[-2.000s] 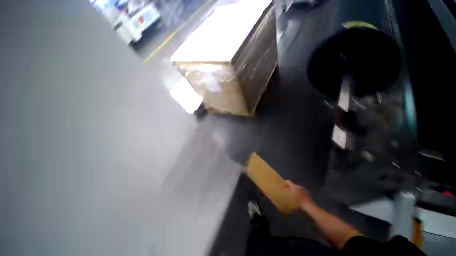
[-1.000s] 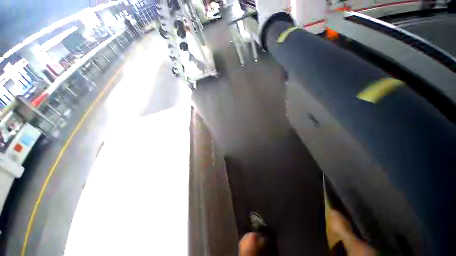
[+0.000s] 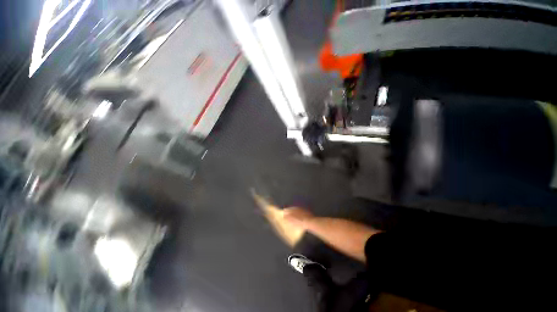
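Observation:
My right hand [image 3: 296, 220] is near the middle of the view, blurred, with the forearm coming in from the right out of a black sleeve. It is closed on a small, thin tan piece [image 3: 278, 220], seen nearly edge-on and tilted. Whether the piece is leather or card I cannot tell. My left hand is not recognisable; a brownish patch at the bottom edge is too unclear to name.
A shoe [image 3: 299, 262] shows on the dark grey floor [image 3: 226, 244]. A white metal frame [image 3: 269, 67] stands ahead. A white cabinet with a red stripe [image 3: 183, 73] is at upper left. A large dark roll [image 3: 482, 152] and a machine with an orange part [image 3: 342, 61] are right. Blurred equipment fills the left.
The view has swung and moved forward past the white-topped table and along the roll. My right hand, still on the tan piece, now shows nearer the middle. My left hand has left the view.

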